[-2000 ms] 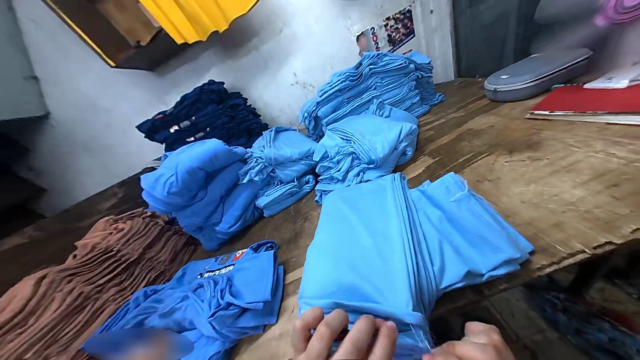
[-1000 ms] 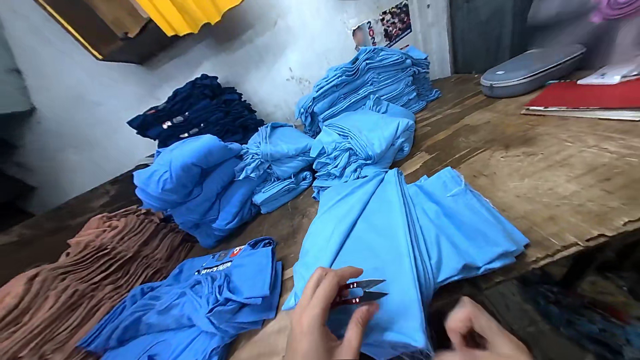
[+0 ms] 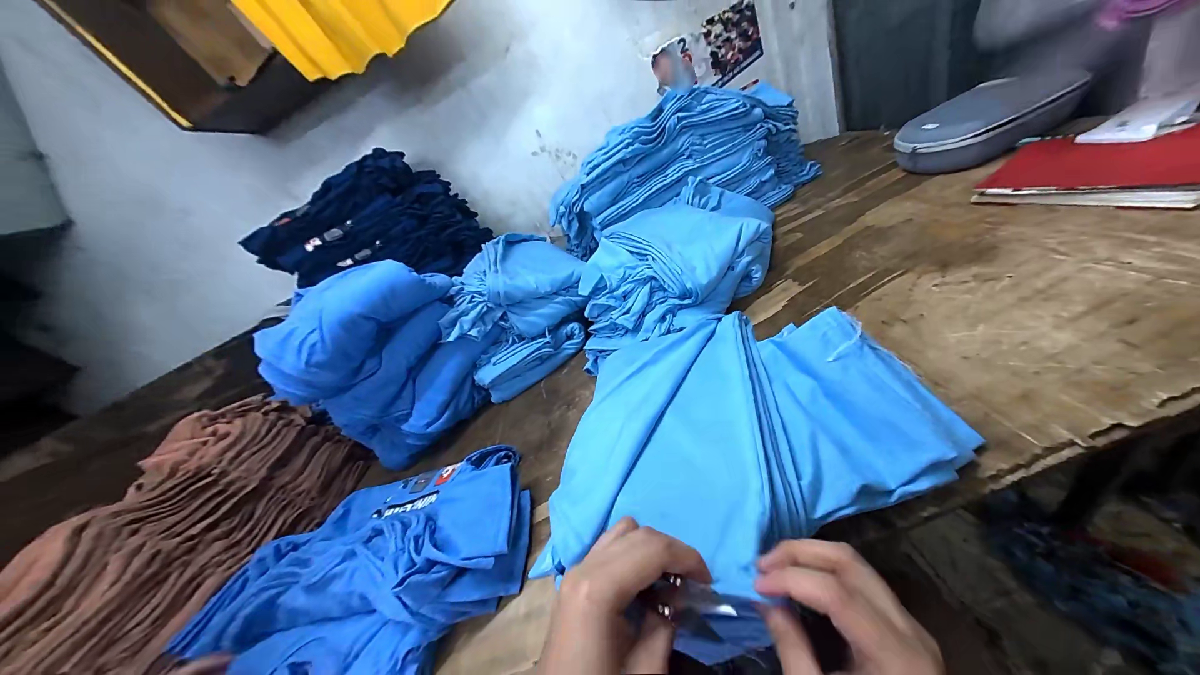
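Note:
Near the bottom edge, my left hand (image 3: 623, 595) is closed around small metal thread snips (image 3: 703, 609), their blades pointing right over the cloth. My right hand (image 3: 844, 605) pinches the near edge of a light blue folded fabric piece (image 3: 675, 450) between thumb and fingers, close to the blade tips. This fabric lies in layers on the wooden table, with a second light blue part (image 3: 862, 412) fanned out to its right. To the left rests a folded blue shirt (image 3: 403, 553) with a printed patch. The snips are blurred and partly hidden by my fingers.
Brown garments (image 3: 206, 506) are stacked at left. Blue bundles (image 3: 366, 347), a navy stack (image 3: 375, 220) and a light blue stack (image 3: 684, 150) stand behind. A grey case (image 3: 984, 122) and red folder (image 3: 1106, 164) lie far right. Another person's fingertips (image 3: 204, 664) show at bottom left.
The snips, seen above the fabric in my left hand one second ago, are now lower, at its near edge. My right hand has come in beside them and taken hold of the cloth.

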